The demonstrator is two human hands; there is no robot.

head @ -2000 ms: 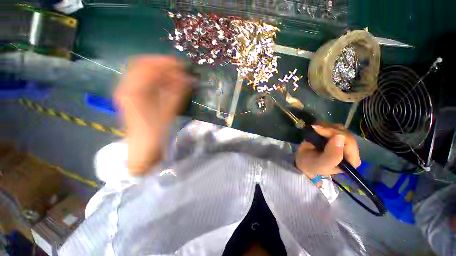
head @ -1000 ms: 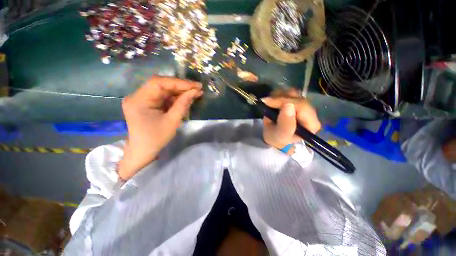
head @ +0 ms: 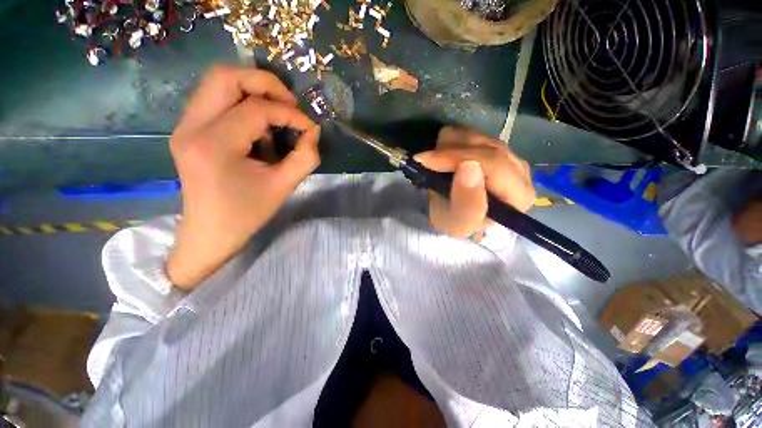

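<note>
My right hand [head: 480, 180] grips the black soldering iron [head: 543, 234] like a pen. Its thin metal tip points up and left, ending close to a small silver component [head: 317, 101] by a greyish round spot on the green mat. My left hand [head: 238, 155] is just left of the tip, thumb and forefinger pressed together close below the component. Whether anything is between these fingertips cannot be told. A pile of gold and white-silver metal tabs [head: 276, 25] lies above the hands, beside dark red and silver components [head: 134, 23]. An amber-brown lump [head: 394, 77] lies right of the component.
A round tan bowl [head: 468, 29] with silver metal wool is cut by the top edge. The black fan with a spiral wire guard [head: 614, 63] stands at the upper right. A thin pale line [head: 83, 136] crosses the mat at left. Another person's sleeve [head: 710, 226] shows at right.
The view has shifted and come closer to the mat. My left hand has come in from the left to beside the iron tip, its fingertips now together. My right hand still holds the iron.
</note>
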